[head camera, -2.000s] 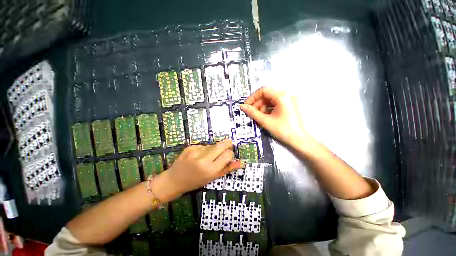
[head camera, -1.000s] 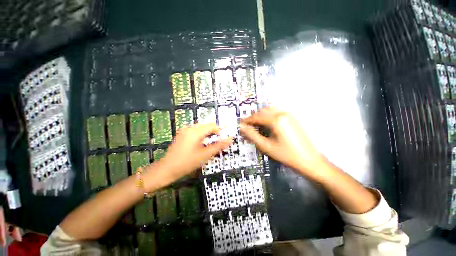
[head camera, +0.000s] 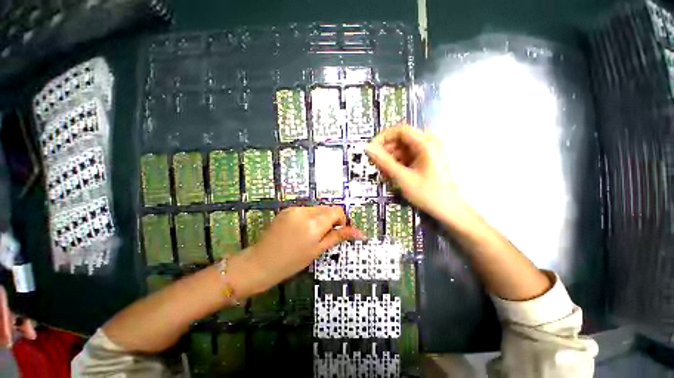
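Green circuit boards (head camera: 259, 176) sit in rows in the pockets of a clear blister tray (head camera: 210, 81). A white sticker with black marks (head camera: 361, 168) is over a board in the second row, at the fingertips of my right hand (head camera: 417, 170); the fingers hide its right edge. My left hand (head camera: 299, 238) has its thumb and finger pinched at the top of a white sticker sheet (head camera: 357, 316) that lies over the boards. What the left fingertips hold is too small to tell.
A pile of spare sticker sheets (head camera: 77, 166) lies left of the tray. A clear plastic tray or sheet with strong glare (head camera: 502, 155) is at the right. A tall tray stack (head camera: 639, 170) stands far right, another (head camera: 66, 26) top left. Part of a person's hand (head camera: 9, 321) shows at lower left.
The view has shifted, so the tray sits further right. My hands, close together a second ago, are apart: the right is higher, the left lower by the sheet. The white sticker now shows below the right fingertips.
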